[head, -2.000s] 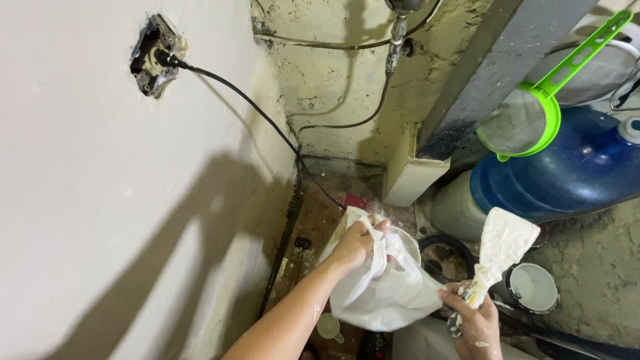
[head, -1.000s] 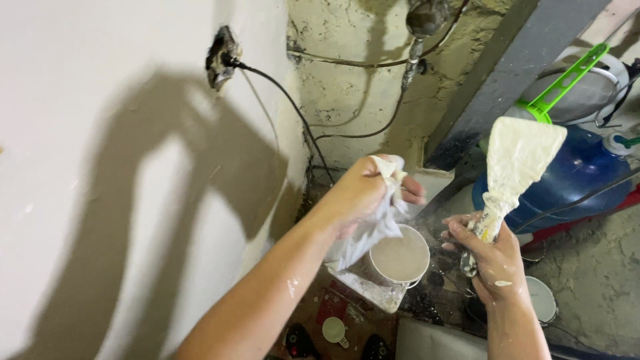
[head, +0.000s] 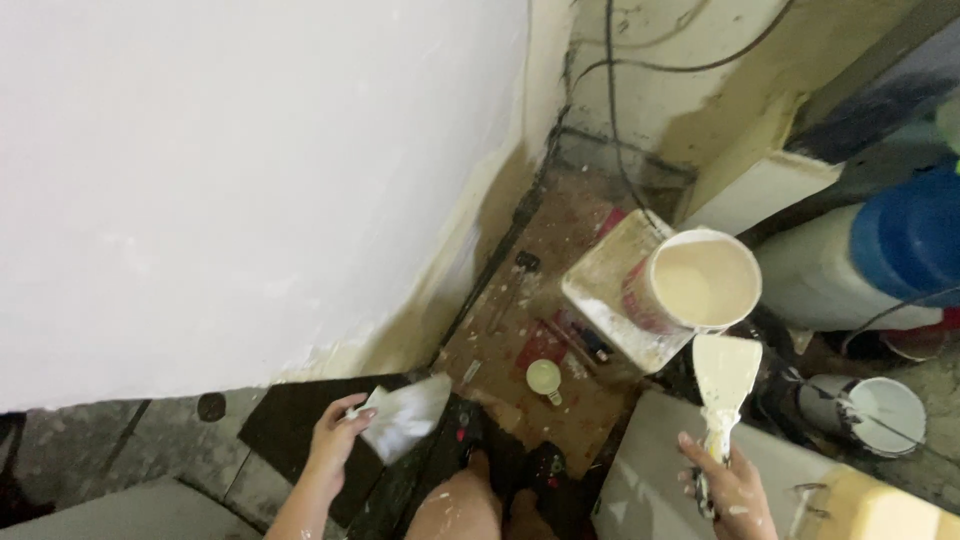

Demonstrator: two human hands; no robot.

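My left hand [head: 339,442] pinches a white plastic bag [head: 405,416] by one end, low over a dark mat beside the wall. In my right hand [head: 724,480] is the handle of a wide putty knife [head: 724,375], its blade up and coated with cream-coloured paste. Just beyond that blade stands a bucket [head: 703,281] with pale cream material inside. The bucket rests on a smeared, light-coloured stool or box top [head: 600,277]. Cream smears mark my right hand.
A white wall [head: 262,187] fills the left. A measuring cup [head: 544,376] and a hammer-like tool [head: 527,261] lie on the stained floor. A black cable hangs near the corner. To the right are a blue water bottle [head: 907,232] and a small white bucket [head: 887,415].
My left hand has moved with the bag away from the bucket, toward the lower left, leaving the bucket's opening uncovered. My right hand still holds the putty knife. The view has tilted down.
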